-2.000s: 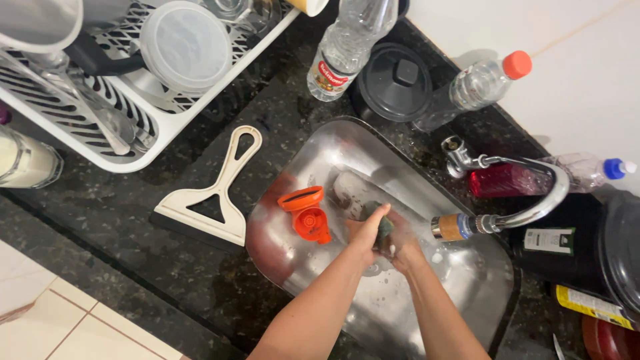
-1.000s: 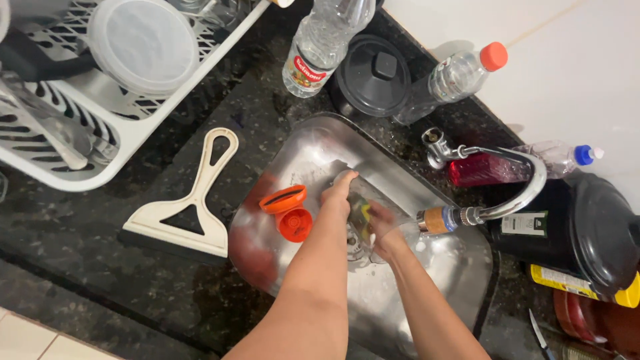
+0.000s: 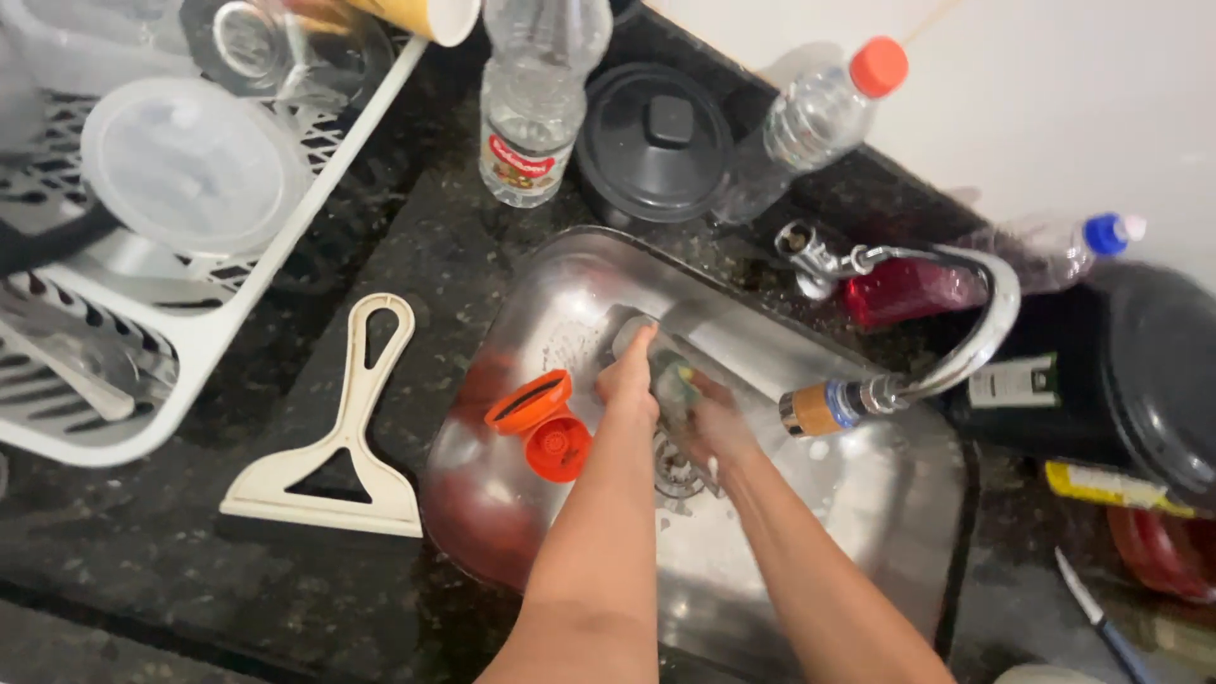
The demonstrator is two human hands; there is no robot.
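Over the steel sink (image 3: 807, 532), my left hand (image 3: 629, 378) holds a clear, cup-like vessel (image 3: 632, 334), only partly visible behind the fingers. My right hand (image 3: 714, 418) is blurred and grips a green and yellow sponge (image 3: 676, 385) against that vessel. Below the hands lies the metal drain strainer (image 3: 679, 470). Two orange plastic pieces, an oval ring-like one (image 3: 528, 402) and a round cap (image 3: 558, 448), rest in the sink left of my left forearm. The tap spout (image 3: 817, 410) hangs to the right of my right hand.
A cream squeegee (image 3: 351, 446) lies left of the sink, near a white dish rack (image 3: 204, 342). Behind the sink stand a clear bottle (image 3: 532, 123), a black lidded pot (image 3: 655, 142) and a red-capped bottle (image 3: 822, 119). A knife (image 3: 1092, 608) lies at the lower right.
Both hands stay low in the sink while the right hand and sponge shift against the vessel. The orange pieces remain beside the left forearm. The view has shifted somewhat.
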